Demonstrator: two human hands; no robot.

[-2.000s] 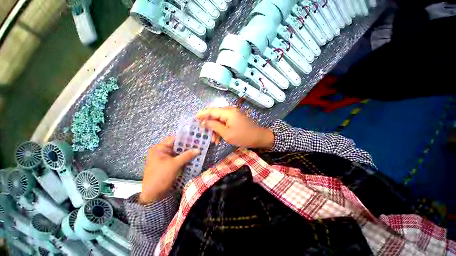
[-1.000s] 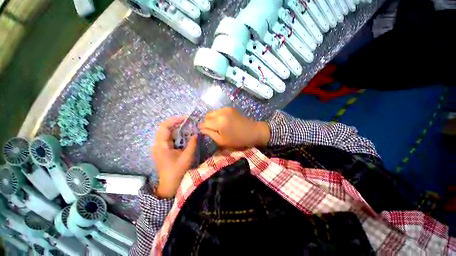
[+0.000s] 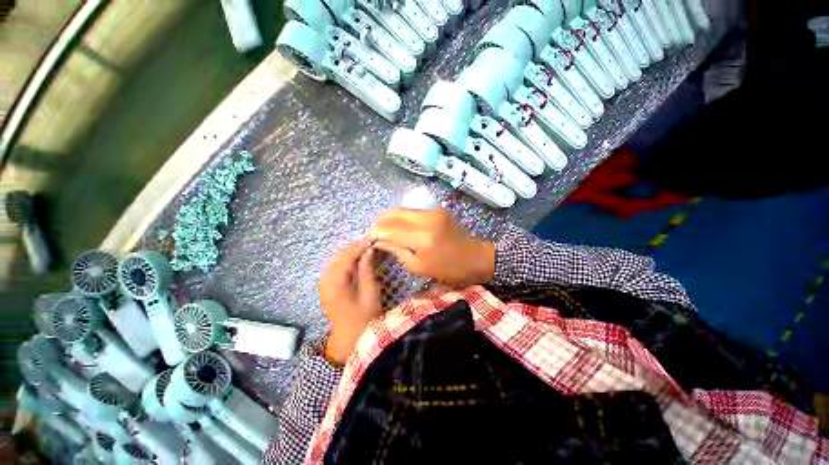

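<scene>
A dotted grey pad sheet [image 3: 393, 280] shows in part between my hands, close to the plaid garment. My left hand [image 3: 350, 289] is curled at the sheet's left side and seems to hold it. My right hand [image 3: 434, 245] is bent over the sheet's upper end, its fingertips meeting those of my left hand. Whether a small pad is between the fingertips cannot be seen. Most of the sheet is hidden by the hands and the garment.
Grey bubble wrap [image 3: 282, 191] covers the worktop. A heap of teal pieces [image 3: 207, 216] lies left. Rows of open fan handles [image 3: 474, 180] lie at the upper right, and piled fans [image 3: 136, 327] at the lower left. A green conveyor [image 3: 136, 118] curves behind, carrying fans.
The sheet, earlier clearly visible and then tilted in my left hand, is now lower and mostly covered. My left hand has closed in towards my right. The whole view has shifted.
</scene>
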